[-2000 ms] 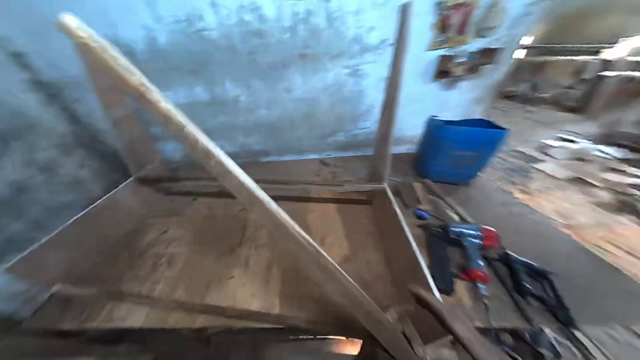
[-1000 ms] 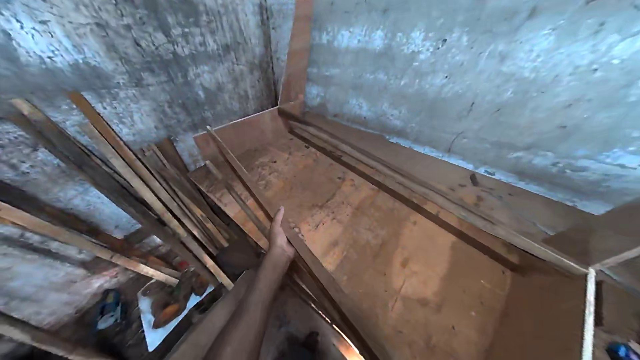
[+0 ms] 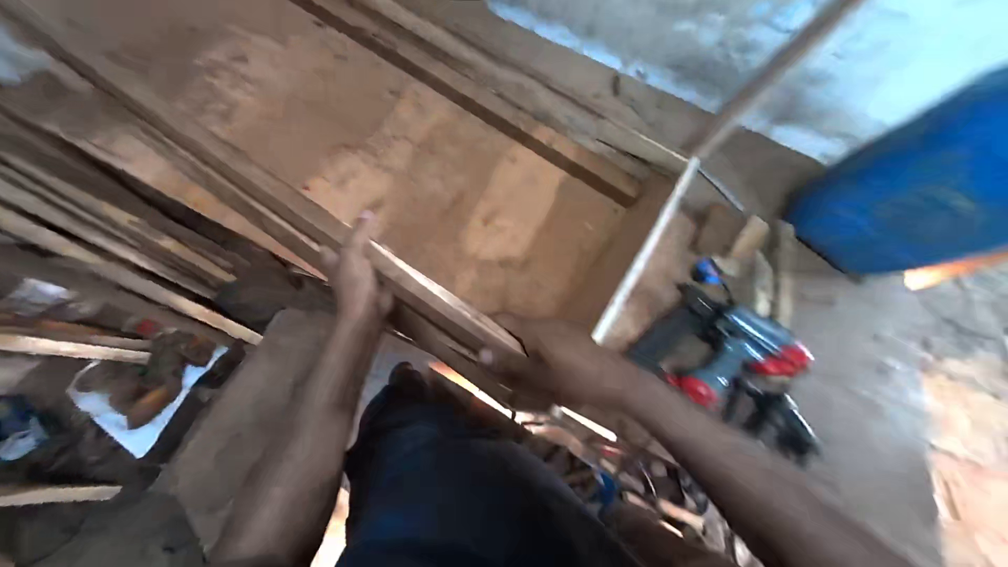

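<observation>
A long wooden strip lies along the near side of a large wooden box frame with a plywood panel. My left hand grips the strip around its middle stretch, thumb pointing up. My right hand is closed on the strip at its right end, close to the box's pale side edge. The picture is blurred, so the fingers under the wood are hidden.
Several loose wooden strips lie at the left, beside a white sheet with scraps on it. A power tool with red parts lies on the floor at the right, below a blue plastic bin.
The right hand has come into view and now holds the strip too. The left hand was on wood one second ago as well. The view has swung right and down.
</observation>
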